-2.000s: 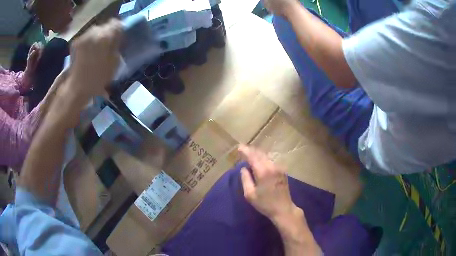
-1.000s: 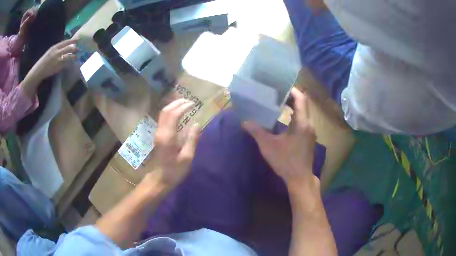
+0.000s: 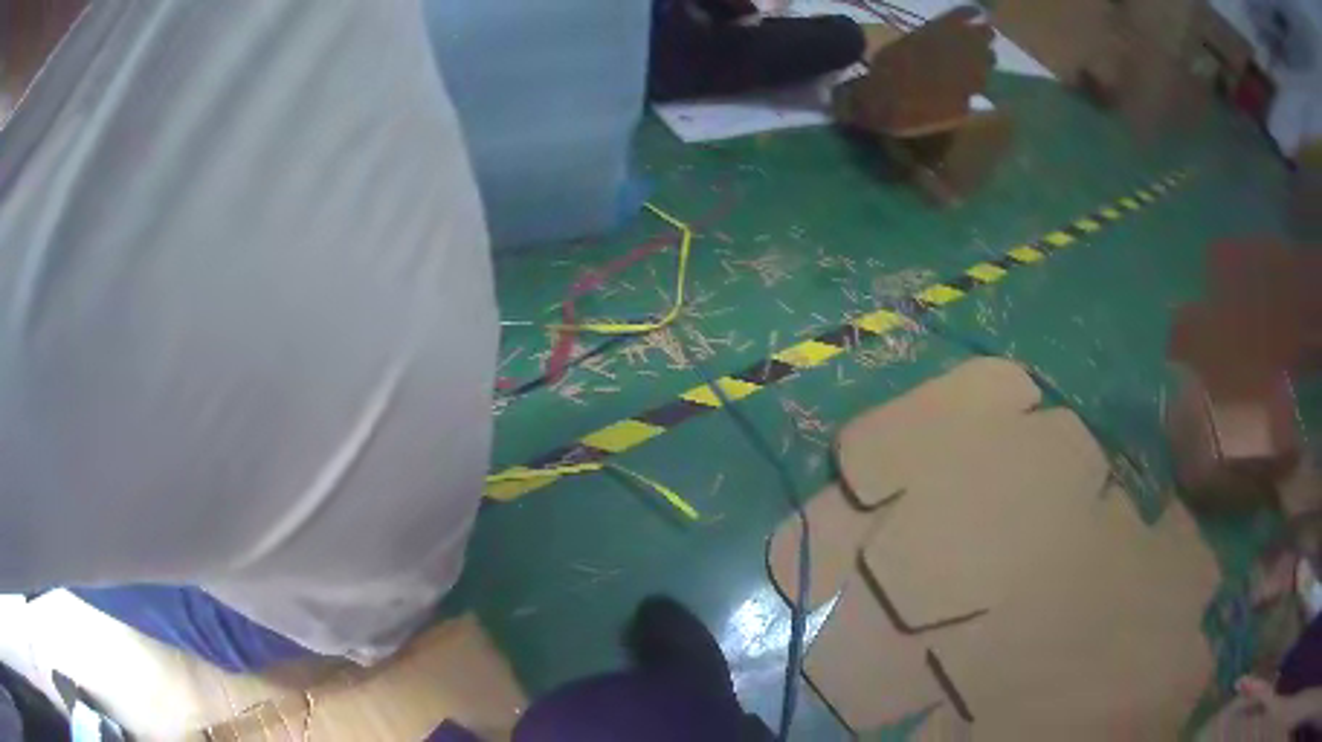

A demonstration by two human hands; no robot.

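Neither of my hands is in the picture. Stacked brown die-cut corrugated blanks [image 3: 1015, 507] with rounded, slotted flaps lie on the green floor at the lower right. My purple-covered lap [image 3: 609, 710] shows at the bottom edge. A piece of the brown cardboard mat [image 3: 435, 684] shows at the lower left. A pale and dark item is cut off at the lower left corner, too little seen to name.
A person in a grey top [image 3: 247, 319] fills the left. Black-yellow tape [image 3: 812, 352] crosses the floor, with yellow, red and blue strapping offcuts [image 3: 679, 276] and scattered thin bits. Brown cartons [image 3: 1240, 348] stand right; a person's hand [image 3: 1264, 713] shows lower right.
The view has swung right to the floor. The open retail box between my hands, both hands and most of the mat have left the picture.
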